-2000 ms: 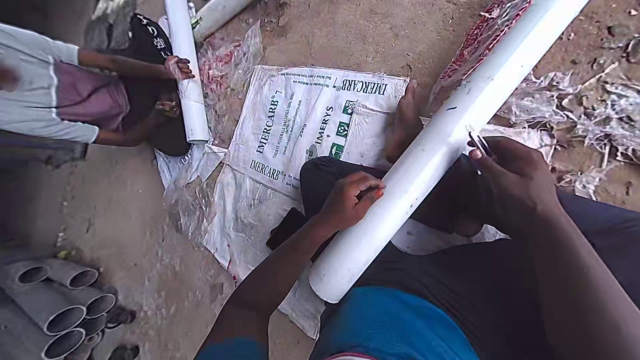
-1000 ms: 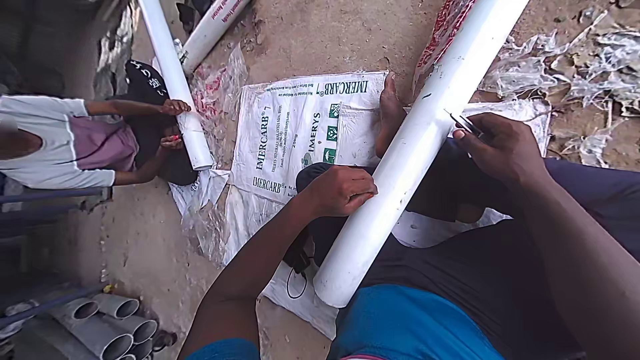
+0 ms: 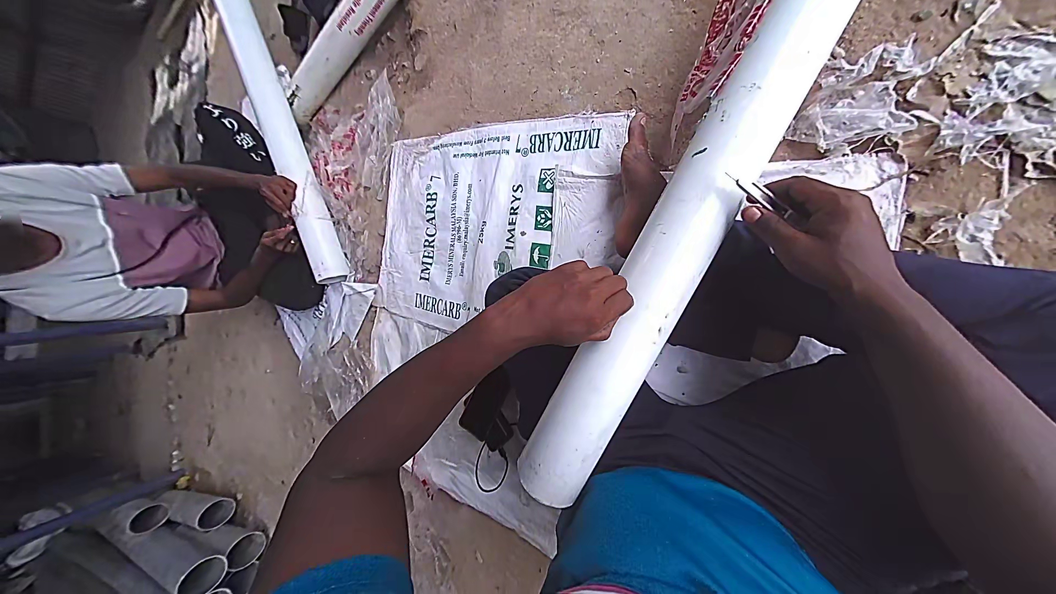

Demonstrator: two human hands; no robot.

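A long white plastic pipe [image 3: 660, 285] lies slantwise across my lap, its lower end near my blue shirt. My left hand [image 3: 573, 304], fingers curled, rests against the pipe's left side; whether it pinches something small is not plain. On the pipe's other side, my right hand [image 3: 813, 227] grips a small dark metal tool [image 3: 763, 198], perhaps scissors or tweezers, whose thin tip is at the pipe's surface. Small dark marks show on the pipe above that tip.
A printed woven sack [image 3: 470, 214] lies on the ground under my legs. At left a person [image 3: 165, 239] handles another white pipe [image 3: 285, 140]. Grey pipes [image 3: 198, 569] are stacked at lower left. Torn plastic film [image 3: 874, 99] lies at right, and a dark corded object [image 3: 488, 404] is on the sack.
The other person's hands have shifted at their pipe's end. Both of my hands stay at the pipe, the right one still with the tool.
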